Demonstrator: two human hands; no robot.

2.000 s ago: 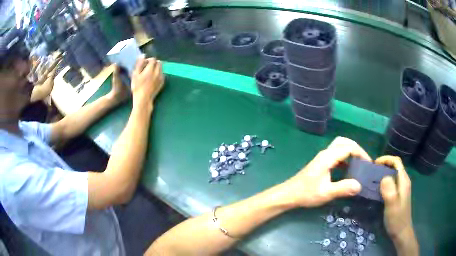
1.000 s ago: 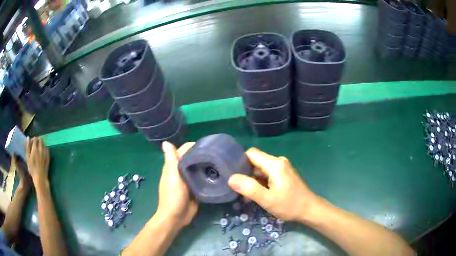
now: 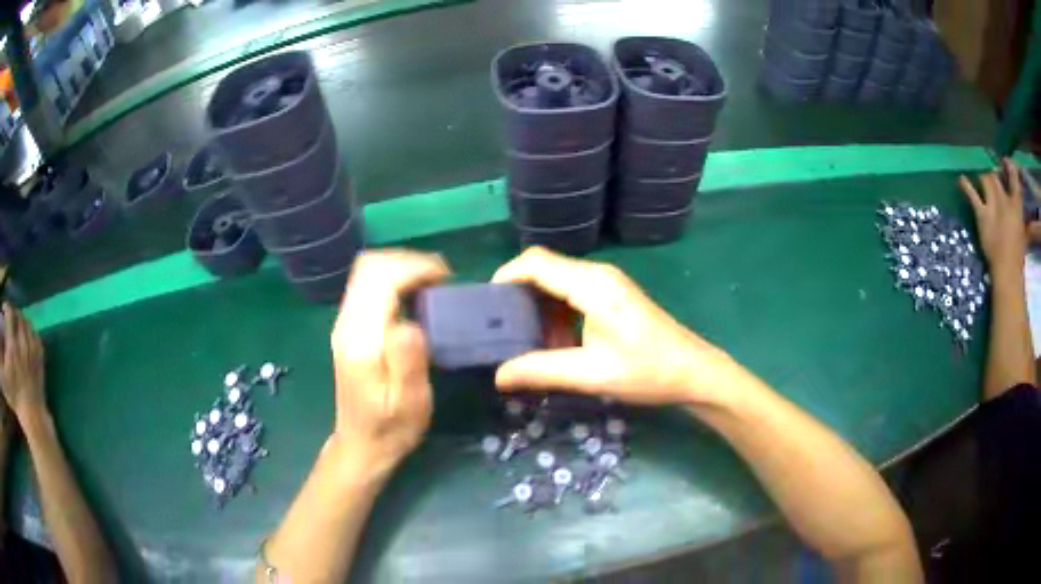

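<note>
A dark grey housing (image 3: 482, 325) is held in the air between both hands, seen from its side wall with a small dark mark on it. My left hand (image 3: 386, 356) grips its left end. My right hand (image 3: 605, 333) holds its right end, with thumb below and fingers above. The housing's open side and inside are hidden. A loose pile of small fittings (image 3: 562, 477) with pale round caps lies on the green surface just below the hands.
Stacks of housings stand beyond my hands, one at left (image 3: 288, 171) and two side by side (image 3: 556, 148). Single housings (image 3: 223, 232) stand behind the left stack. More fittings lie left (image 3: 225, 436) and right (image 3: 934, 265). Other people's hands show at both edges.
The view has swung right. The housing has turned from its round recessed face to its side wall, still in both hands. Another person's hand has appeared at right.
</note>
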